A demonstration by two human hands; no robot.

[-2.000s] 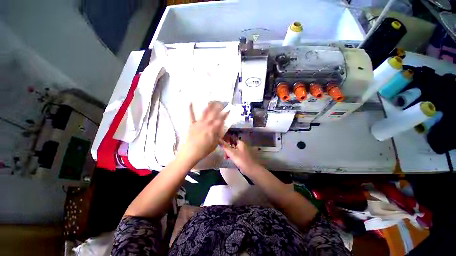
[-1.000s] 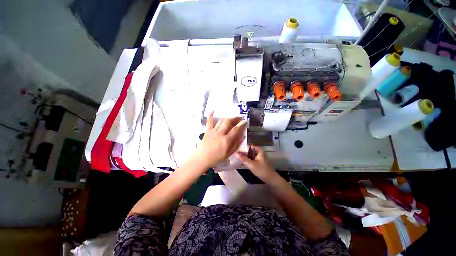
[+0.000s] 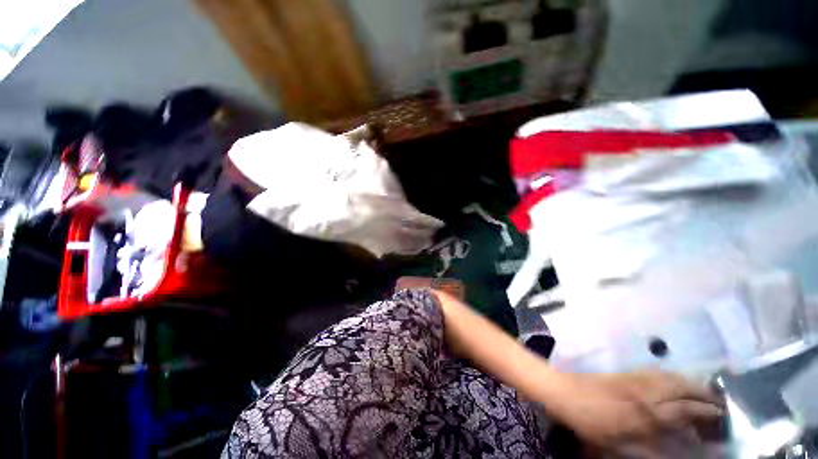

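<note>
My left hand [image 3: 641,412] is at the lower right, blurred, palm down over the white machine table, with its fingertips beside shiny metal [image 3: 762,417] of the machine. Whether it holds cloth cannot be told. My right hand is out of the picture. White fabric pieces [image 3: 628,233] lie layered on the table beyond my left hand, blurred. A red fabric band [image 3: 619,148] runs along their far edge. A pale strip [image 3: 534,269] hangs at the table's edge.
A large cream fabric pile [image 3: 332,188] lies off the table, left of its edge. A red plastic basket [image 3: 117,309] with white cloth stands at the far left, with black fabric [image 3: 188,134] behind it. Another machine [image 3: 511,54] is at the top.
The view has swung far to the left; the cream pile and basket now show. The overlock head with orange knobs and my right hand have left the picture.
</note>
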